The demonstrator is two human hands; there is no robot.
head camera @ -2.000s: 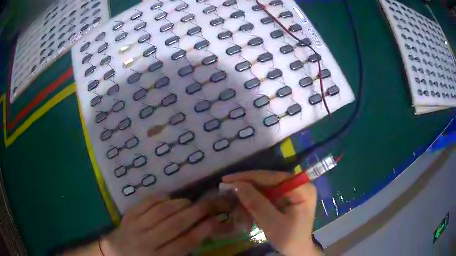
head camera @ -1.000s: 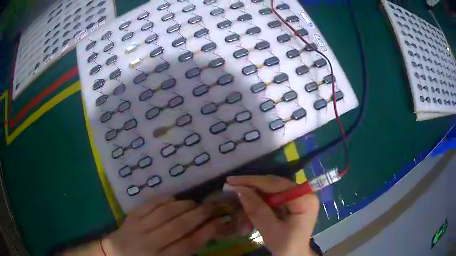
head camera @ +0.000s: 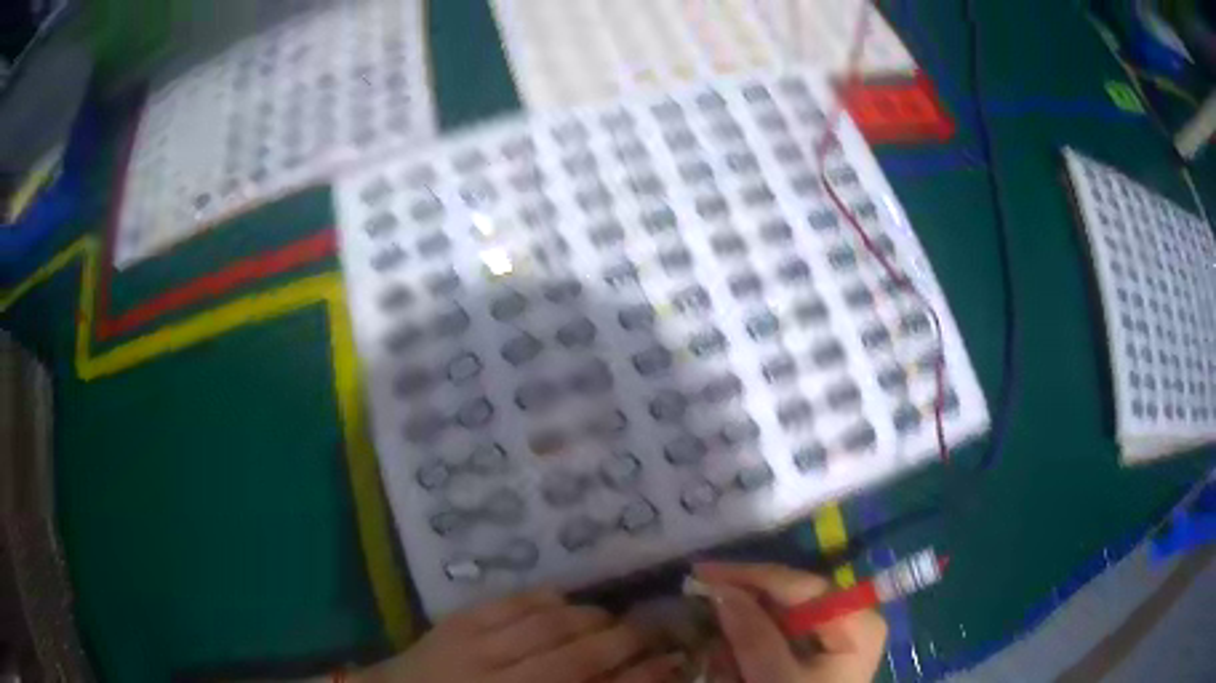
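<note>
The picture is blurred. My right hand (head camera: 787, 627) is at the bottom edge, right of centre, and holds a red probe pen (head camera: 867, 596) with a clear rear end pointing right. A small white tip shows at its fingertips. My left hand (head camera: 534, 643) lies beside it, cut off by the bottom edge, fingers towards the right hand. What lies under the left fingers is hidden, so its grip cannot be told. Just beyond both hands is a white component tray (head camera: 390, 496) with rows of paired oval components (head camera: 711, 490). One brown part (head camera: 548, 440) sits among them.
A thin red probe lead (head camera: 920, 287) crosses the tray's right side. A dark cable (head camera: 1003, 307) runs right of it. Other trays lie at back left (head camera: 287, 127), back centre (head camera: 667, 40) and right (head camera: 1158, 300). Yellow and red tape marks the green mat (head camera: 200, 494).
The view has tilted up, so the tray and hands sit lower and further right, and more of the back trays shows. The right hand still holds the pen. The picture is blurrier.
</note>
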